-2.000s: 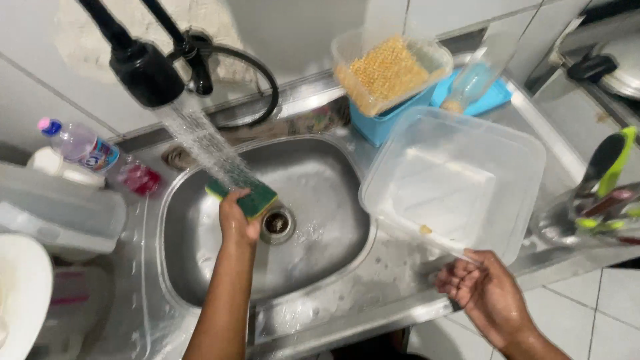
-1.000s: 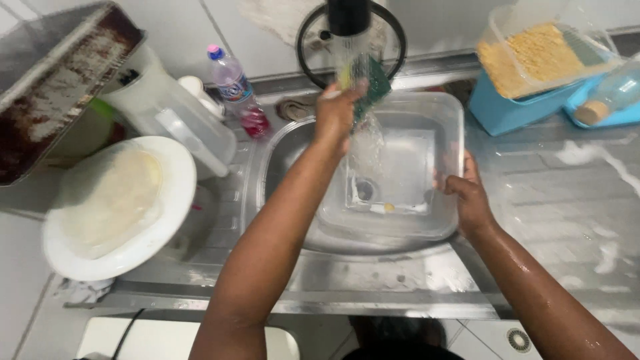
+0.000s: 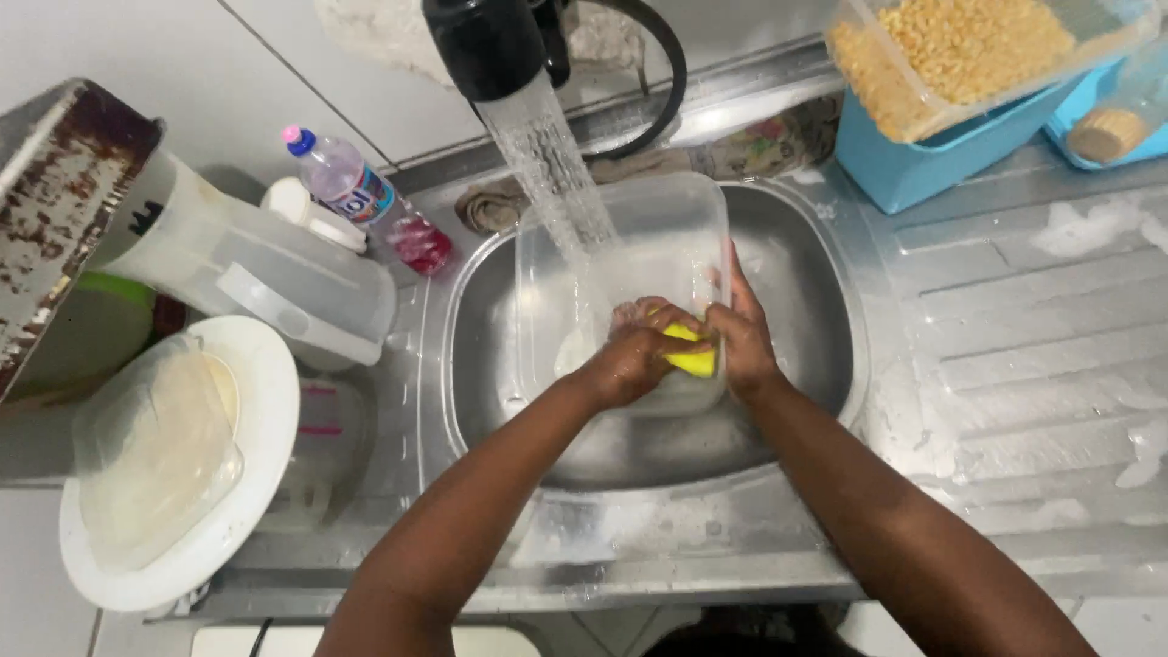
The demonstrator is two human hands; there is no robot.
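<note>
A clear plastic container (image 3: 630,219) is tilted over the stainless steel sink (image 3: 794,438), its open side toward me. My right hand (image 3: 744,333) grips its right wall, fingers behind it and thumb at the rim. Inside it, my left hand (image 3: 643,356) holds a sponge (image 3: 695,351) whose yellow side shows; the green side seen earlier is hidden. Water runs from the black faucet head (image 3: 488,46) into the container's left part, left of my hands. The drain is hidden by the container and hands.
Left of the sink are a plastic bottle (image 3: 360,196) with pink liquid, a clear pitcher (image 3: 265,255), a rusty baking pan (image 3: 73,201) and a white plate (image 3: 269,438) bearing a clear lid. At back right, a container of yellow kernels (image 3: 976,46) rests on a blue bin (image 3: 903,164). Suds lie on the drainboard (image 3: 1022,365).
The clear container went from the right counter to over the sink, gripped in my right hand. My left hand brought the sponge from under the faucet down into it. The view has shifted.
</note>
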